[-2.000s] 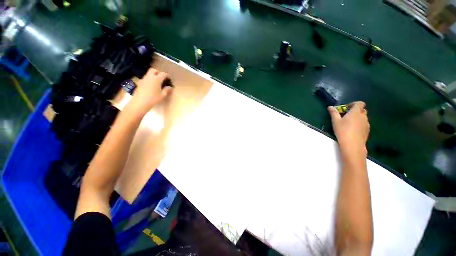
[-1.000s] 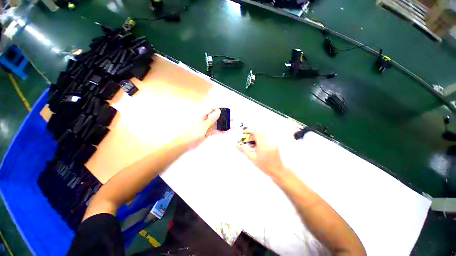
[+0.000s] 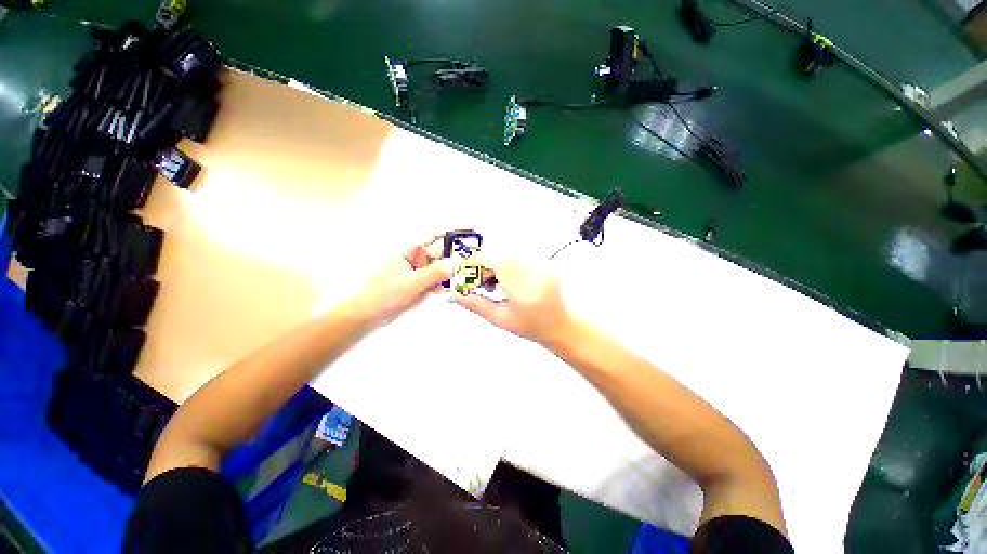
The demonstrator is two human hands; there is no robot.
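Note:
My left hand holds a small black adapter housing over the white paper, its open side showing. My right hand holds a circuit board with a yellow block against the housing's near end. Whether the board is partly inside cannot be told. A bundled black cord lies at the paper's far edge, with a thin wire trailing toward my right hand.
A heap of black housings covers the left of the tan cardboard, above a blue bin. The green conveyor belt runs behind the paper and carries several boards with black cords.
Both hands have come together, bringing board and housing into contact. The housing now shows its open side. The cord has been drawn onto the paper's far edge. The view has shifted right.

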